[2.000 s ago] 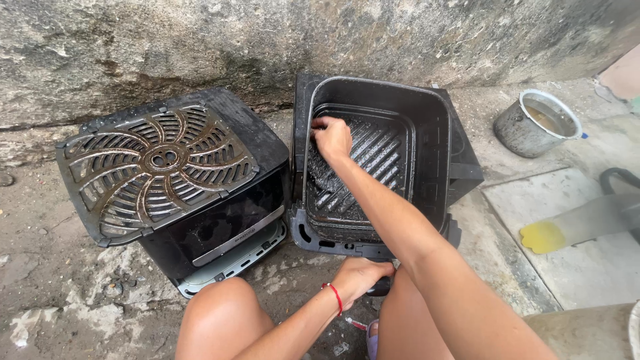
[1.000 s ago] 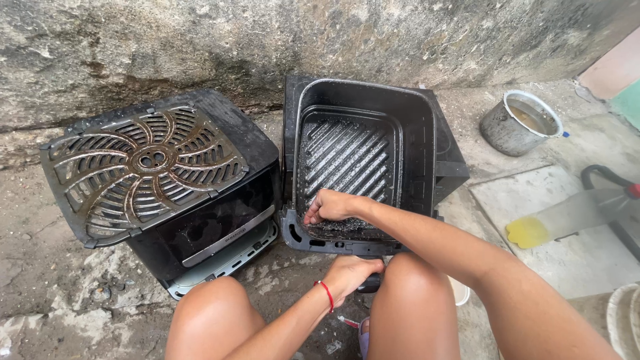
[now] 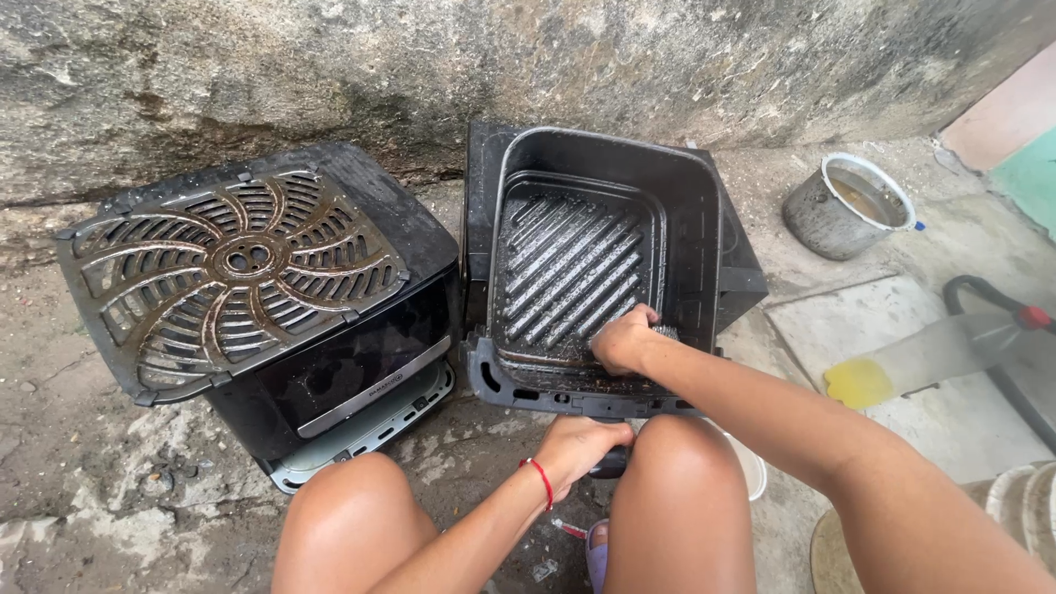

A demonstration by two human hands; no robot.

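A black air fryer basket (image 3: 606, 154) lies tilted with its open top facing me, its ribbed floor wet and speckled. Below its front edge, my left hand (image 3: 577, 450) grips the black basket handle (image 3: 609, 464). Inside, at the lower right corner of the floor, is my right hand (image 3: 624, 340), with fingers curled; a bit of shiny scouring material (image 3: 667, 332) shows beside them. To the left stands a black air fryer body (image 3: 330, 396), and on it rests a brown-stained slotted metal crisper plate (image 3: 247, 260).
Behind is a rough stained wall (image 3: 577, 66). A metal pot of murky water (image 3: 833, 219) stands at right, near a plastic bottle with yellow liquid (image 3: 862, 381) and a dark hose (image 3: 1011, 408). A black box-shaped item (image 3: 747, 276) sits beneath the basket. Bucket rims show at lower right.
My right hand has moved from the basket's left side, down to its lower left corner, then across to the lower right. My left hand stays at the handle.
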